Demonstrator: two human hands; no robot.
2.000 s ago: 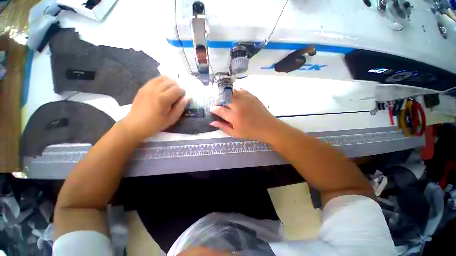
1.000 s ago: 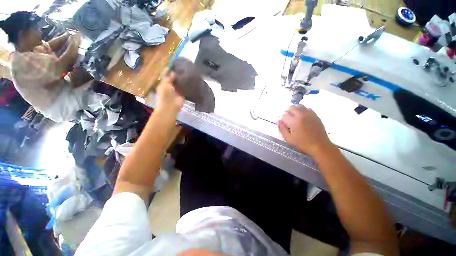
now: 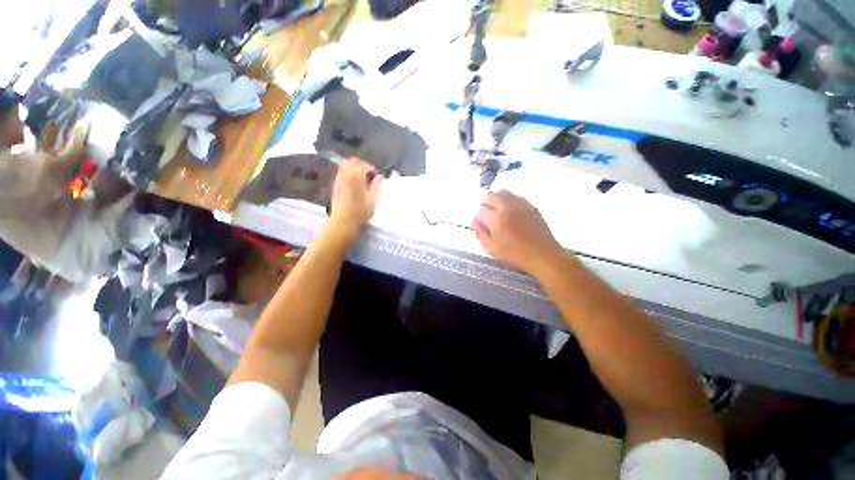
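Two dark grey cut panels lie at the left of the white machine table, the back one (image 3: 380, 141) overlapping or close to the front one (image 3: 281, 187). Each bears a small dark label. My left hand (image 3: 353, 199) is just right of the front panel, fingers drawn together; a small dark spot shows at the fingertips, too blurred to tell whether it is held. My right hand (image 3: 511, 228) is curled over the table just in front of the presser foot (image 3: 487, 167); its fingertips are unclear. No panel shows under the foot.
The white machine arm (image 3: 600, 84) spans the back right, with its black control panel (image 3: 741, 192). Thread cones (image 3: 722, 37) stand behind. Looped-handle snips (image 3: 837, 339) are at the right edge. Grey fabric heaps (image 3: 202, 98) and a partly visible person (image 3: 66, 206) are at the left.
The view has turned left since the first frame. The panel between my hands at the foot is gone from there. My left hand has moved off the front-left panel to its right; my right hand stays near the foot.
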